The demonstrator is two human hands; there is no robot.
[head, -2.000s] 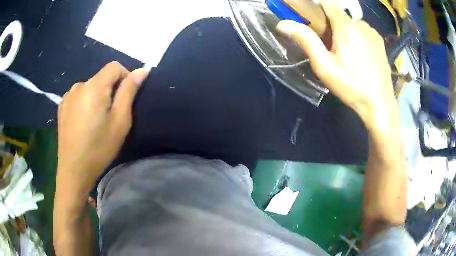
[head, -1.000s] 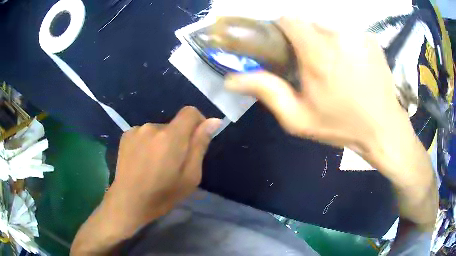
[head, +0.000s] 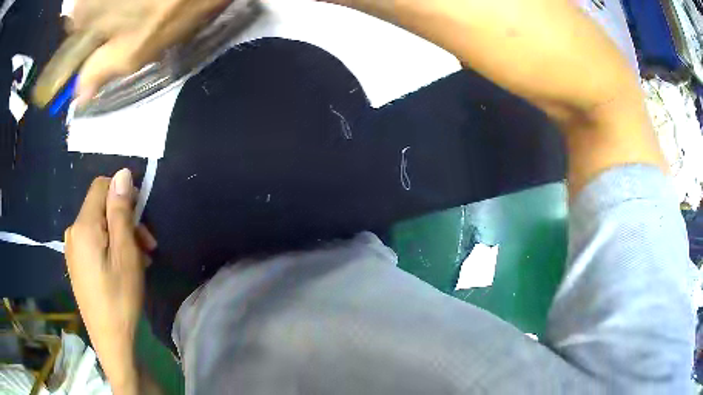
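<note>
A white garment panel (head: 116, 133) with a deep U-shaped curve lies on the black cloth (head: 262, 154). My right hand (head: 139, 38) grips the brown and blue handle of a steam iron (head: 146, 85), blurred, over the left part of the panel and its curved edge. A narrow white tape (head: 148, 181) runs down from the panel's lower left corner to my left hand (head: 112, 216), which holds it between thumb and fingers. The tape comes out on the hand's other side and runs to the left edge.
Small white scraps (head: 18, 89) lie at the upper left. Pale loose threads (head: 405, 168) lie on the black cloth. A white scrap (head: 478, 266) lies on the green floor (head: 432, 247) beyond the near edge. White bundles are at the lower left and right edge.
The view has shifted. The iron has moved left with my right arm reaching across the panel. My left hand now sits lower left with the tape. The tape roll has gone out of view.
</note>
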